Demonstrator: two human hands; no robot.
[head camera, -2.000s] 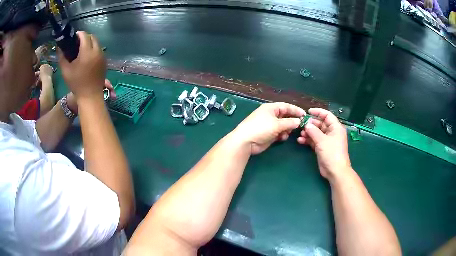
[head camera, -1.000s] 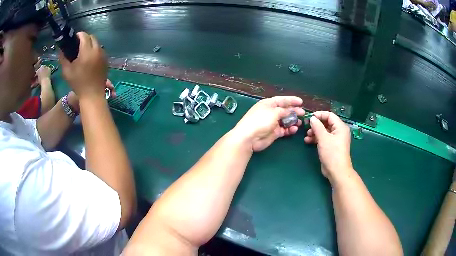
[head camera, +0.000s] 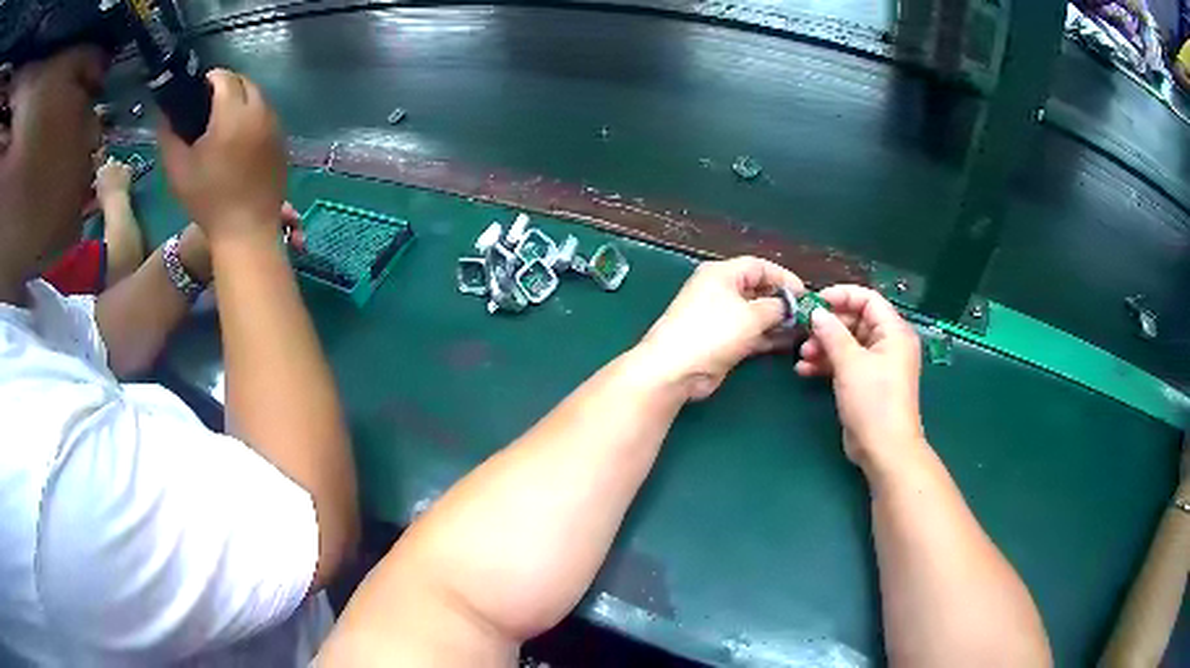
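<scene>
My left hand (head camera: 728, 317) holds a small silver-grey housing (head camera: 786, 307) at its fingertips, mostly covered by the fingers. My right hand (head camera: 864, 352) pinches a small green insert (head camera: 809, 308) between thumb and fingers, right beside the housing. Both hands are above the green bench. Whether the two pieces touch is hard to tell. A loose pile of silver square frames (head camera: 535, 279) lies on the bench to the left of my hands. A small green piece (head camera: 938, 349) lies just right of my right hand, by the rail.
A neighbour on the left grips an upright black screwdriver (head camera: 182, 98); a green tray (head camera: 352, 251) sits by their other hand. The dark conveyor belt (head camera: 626, 111) carries scattered parts. A green post (head camera: 998, 170) and rail (head camera: 1083, 359) stand right. Another forearm (head camera: 1155, 574) shows at the right edge.
The insert and the housing, apart in my two hands one second ago, are now side by side. My left hand has turned its fingers inward. Parts on the belt have shifted left.
</scene>
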